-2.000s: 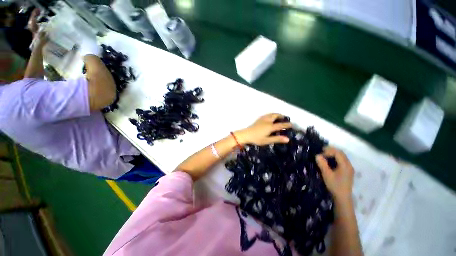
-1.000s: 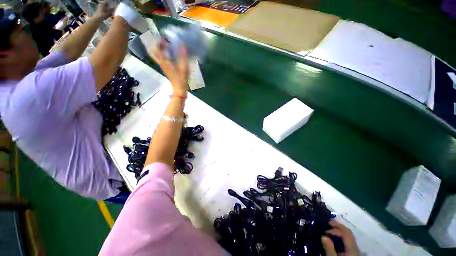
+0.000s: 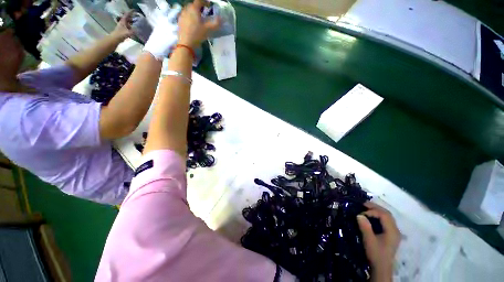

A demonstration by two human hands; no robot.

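Observation:
My left hand (image 3: 196, 25) is stretched far forward to the belt, with its fingers around a greyish, clear-bagged product (image 3: 225, 15); its fingertips are partly hidden. A white box panel (image 3: 224, 57) shows just below this product. My right hand (image 3: 382, 234) is at the right edge of the large black cable pile (image 3: 309, 220), with a folded black cable (image 3: 374, 223) between thumb and fingers. A smaller cable heap (image 3: 203, 132) lies partly behind my left forearm.
Closed white boxes stand on the green belt (image 3: 287, 82), one ahead (image 3: 350, 113) and others at the right edge (image 3: 485, 193). A neighbouring worker in lilac (image 3: 61, 126) with a white glove (image 3: 163, 34) reaches close beside my left hand. Another cable heap (image 3: 110, 77) lies by that worker.
My left hand has left the large cable pile and reached forward-left to the bagged product on the belt. My right hand stays at the pile's right edge. The view has turned.

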